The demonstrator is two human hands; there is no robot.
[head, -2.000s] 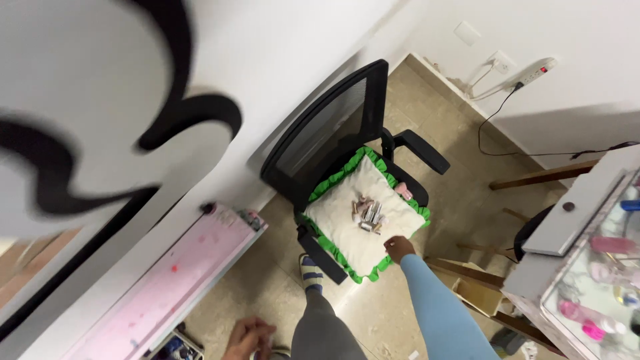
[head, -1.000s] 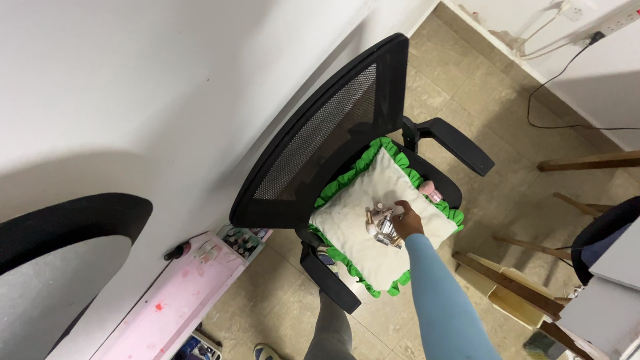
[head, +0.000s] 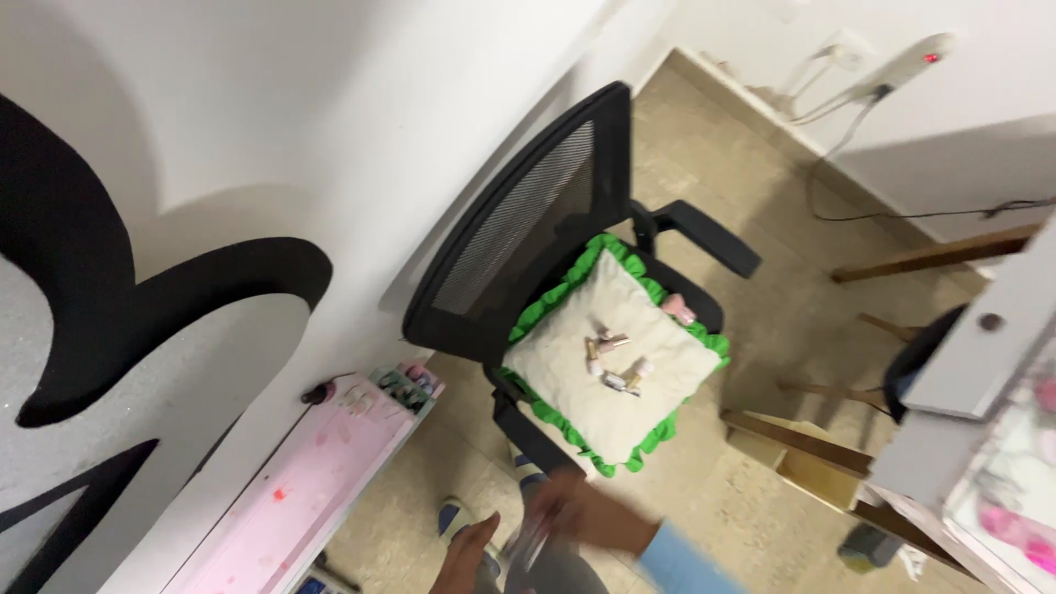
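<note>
Several small bottles or tubes (head: pixel 615 381) lie in a loose group on a white cushion (head: pixel 561 371) with a green ruffled edge. The cushion rests on the seat of a black mesh office chair (head: pixel 528 214). Low in the view, in front of the chair, my right hand (head: pixel 590 516) is blurred, with something pale and shiny at its fingers, likely more small tubes. My left hand (head: pixel 470 557) is just left of it, palm toward the right hand, thumb raised, fingers partly hidden at the lower edge.
A pink shelf (head: pixel 305 495) along the wall holds a compartmented box (head: pixel 404 389) of small items. At right stand a white table with a drawer (head: pixel 982 330), wooden legs and a yellowish box (head: pixel 817 478). A power strip (head: pixel 907 70) with cables is on the wall.
My right hand has moved from the group on the cushion down toward my left hand, which has come back into view. Fewer small items lie on the cushion.
</note>
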